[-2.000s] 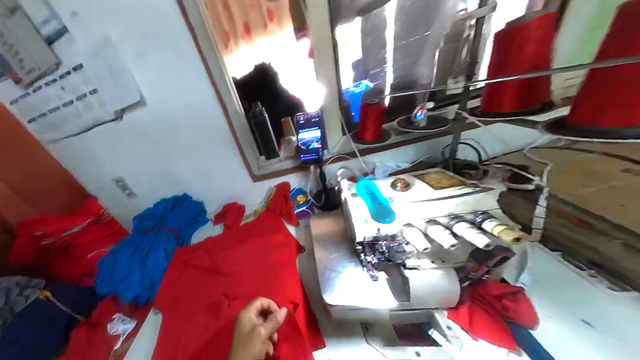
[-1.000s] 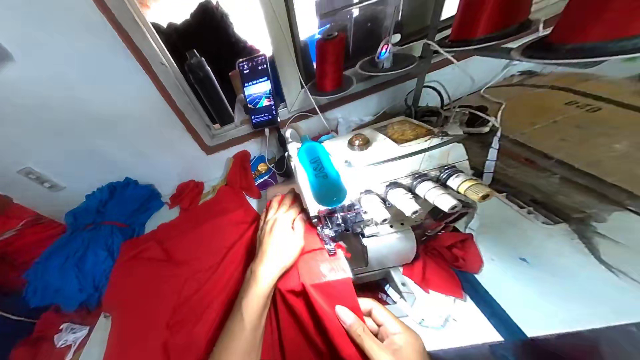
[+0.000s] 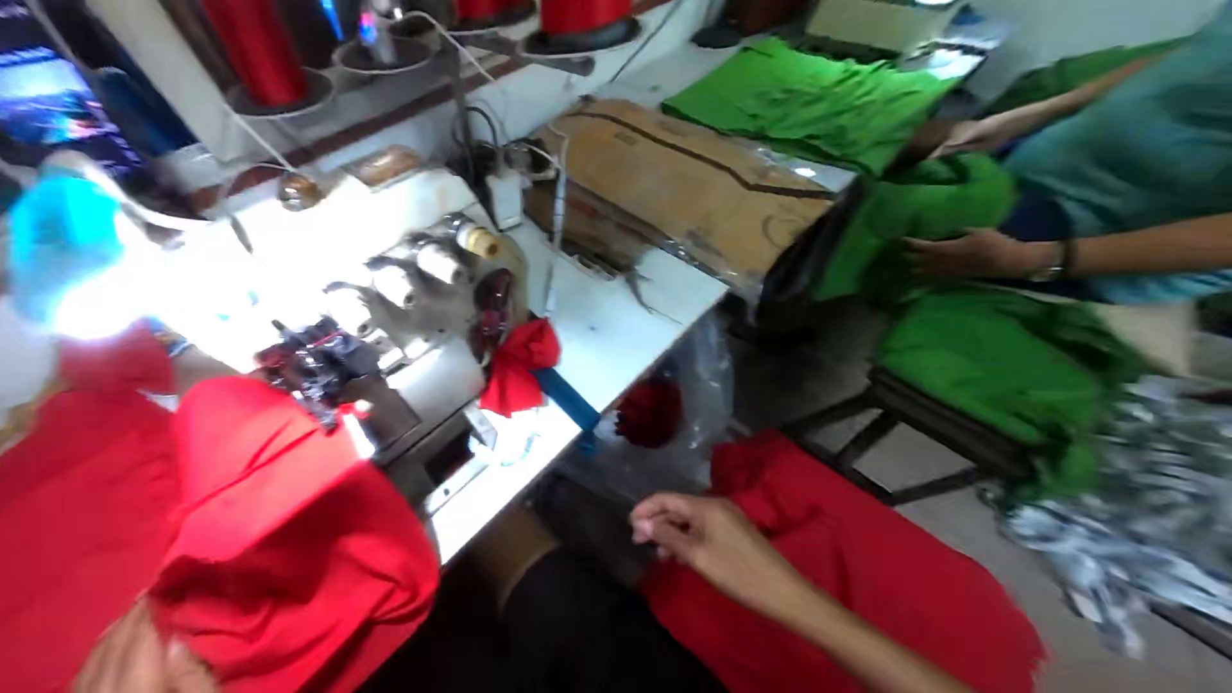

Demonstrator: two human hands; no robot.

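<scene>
My left hand [image 3: 144,659] is at the bottom left edge, against red fabric [image 3: 298,510] that lies bunched in front of a white overlock sewing machine [image 3: 423,279]. Part of that hand is cut off by the frame, so its grip is unclear. My right hand [image 3: 698,534] hovers over a second red cloth [image 3: 857,568] beside my lap, fingers curled; whether it pinches the cloth is hard to tell. Near the machine's needle area [image 3: 327,375] the first fabric's edge lies close. A small red scrap [image 3: 520,366] rests on the white table [image 3: 616,327] beside a blue strip [image 3: 570,399].
Red thread cones [image 3: 255,48] stand behind the machine. A cardboard sheet [image 3: 693,183] lies on the table. At the right, another person [image 3: 1136,173] handles green fabric [image 3: 962,192] near a stool [image 3: 924,423] heaped with green cloth. A phone [image 3: 58,106] is at the upper left.
The view has swung right. My right hand has left the red fabric at the machine and is now over the other red cloth beside my lap. My left hand has moved back from the needle area.
</scene>
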